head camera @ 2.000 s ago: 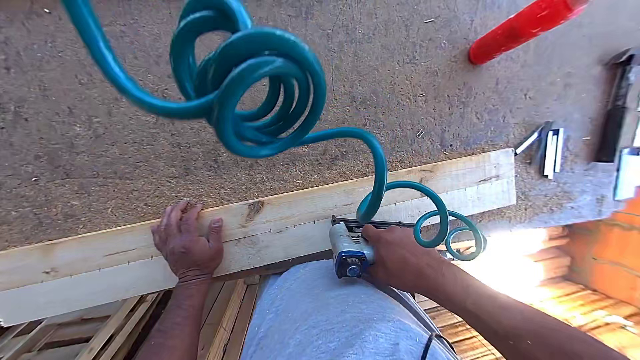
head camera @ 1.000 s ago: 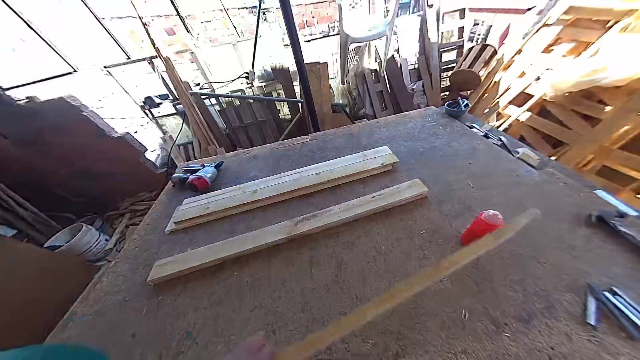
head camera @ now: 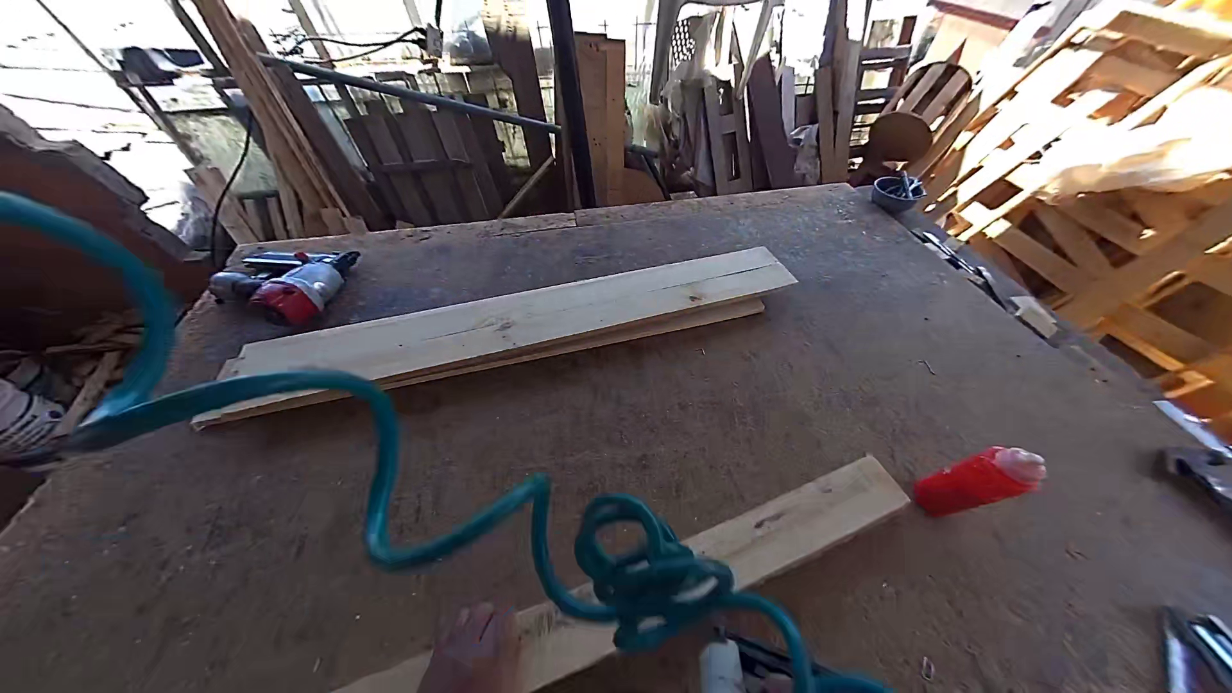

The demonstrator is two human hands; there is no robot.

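Note:
My left hand (head camera: 472, 647), blurred, rests on a wooden board (head camera: 799, 520) that lies slanting at the bottom of the head view. Only a bit of my right hand (head camera: 775, 683) shows at the bottom edge, around a pneumatic nail gun (head camera: 722, 666) at the board's near side; most of both is cut off. A coiled teal air hose (head camera: 385, 462) hangs across the view and partly hides the board. Farther back on the workbench (head camera: 674, 414) lies a stack of boards (head camera: 520, 322). A red bottle (head camera: 977, 479) lies by the board's right end.
Another pneumatic nailer (head camera: 300, 287) lies at the back left of the bench. A small bowl (head camera: 897, 192) stands at the far corner. Metal tools (head camera: 1198, 645) lie along the right edge, with a hammer-like tool (head camera: 1198, 472) above them. Wooden pallets (head camera: 1136, 192) lean beyond the bench.
The view has swung up, then partly down again. A board that lay apart in front of the stack one second ago is now under my left hand or on the stack; which, I cannot tell.

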